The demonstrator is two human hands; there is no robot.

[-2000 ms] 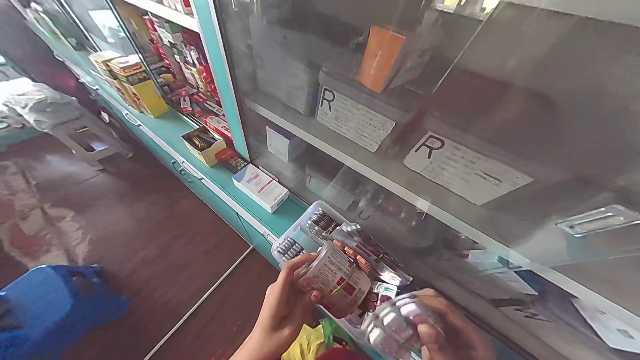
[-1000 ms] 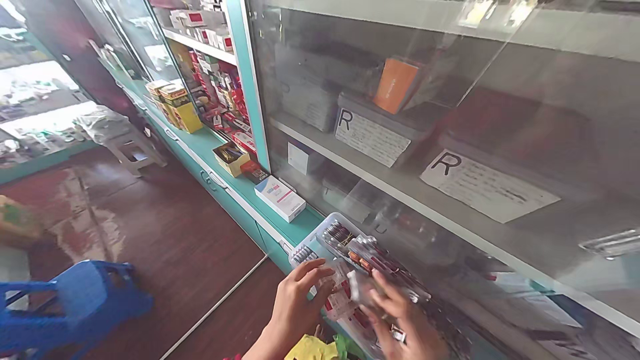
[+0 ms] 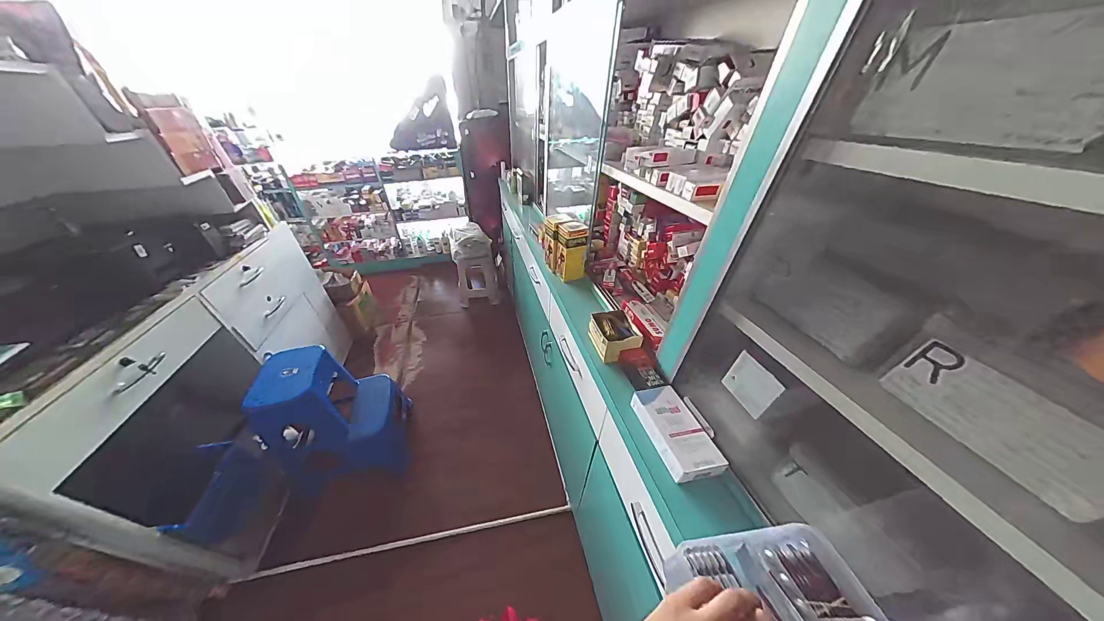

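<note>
At the bottom edge, what looks like my left hand (image 3: 711,601) shows only its bent fingers, over the near side of a clear plastic tray (image 3: 828,552). Whether the fingers hold anything is hidden by the frame edge. In the tray stand silvery blister packs (image 3: 709,561) on the left and darker blister packs (image 3: 802,573) on the right. Beyond the tray, a white medicine box (image 3: 679,434) lies on the teal counter ledge (image 3: 699,504). My right hand is out of view.
Sliding glass doors (image 3: 819,362) rise to the right of the ledge. Farther along it are an open yellow carton (image 3: 613,336) and yellow boxes (image 3: 565,247). A blue plastic step stool (image 3: 323,405) and a white stool (image 3: 474,276) stand on the floor. A white drawer cabinet (image 3: 181,345) lines the left.
The view has swung far to the left. My right hand, earlier over the tray, has gone out of view. The blister packs held up two seconds ago are no longer seen in the hands.
</note>
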